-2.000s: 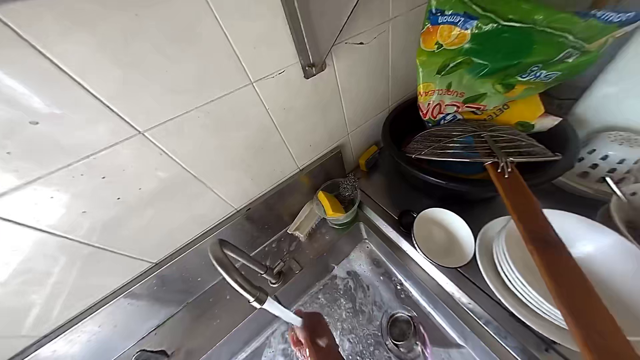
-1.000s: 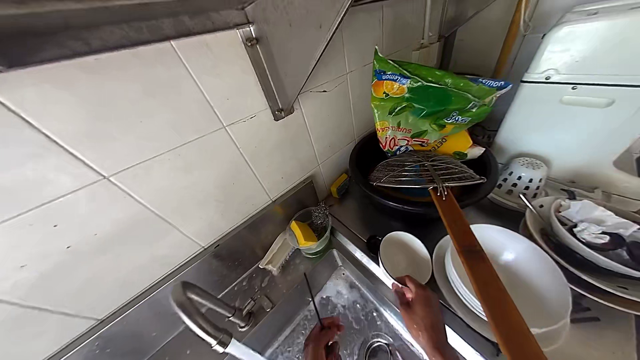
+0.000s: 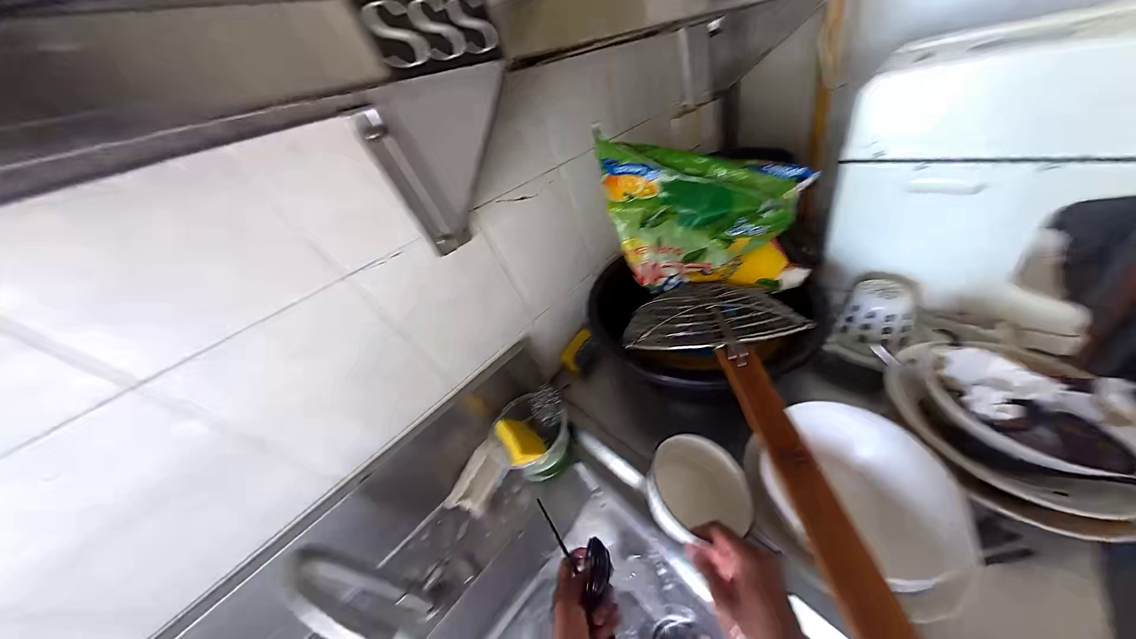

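Note:
Over the steel sink, my left hand is closed around a dark utensil with a thin dark rod sticking up from the fist; its exact kind is unclear. My right hand grips the near rim of a white cup at the sink's right edge, the cup's mouth facing up. To the right of the cup stand stacked white bowls, crossed by the wooden handle of a wire skimmer.
A curved faucet stands at the lower left. Behind the sink are a tub with a yellow sponge and a pale brush. A green detergent bag sits in a black basin. Dirty plates are stacked at right.
The view has swung right. Two seconds ago one hand was under the faucet; a second ago my right hand was at the cup. A dark rounded part now shows at my left hand.

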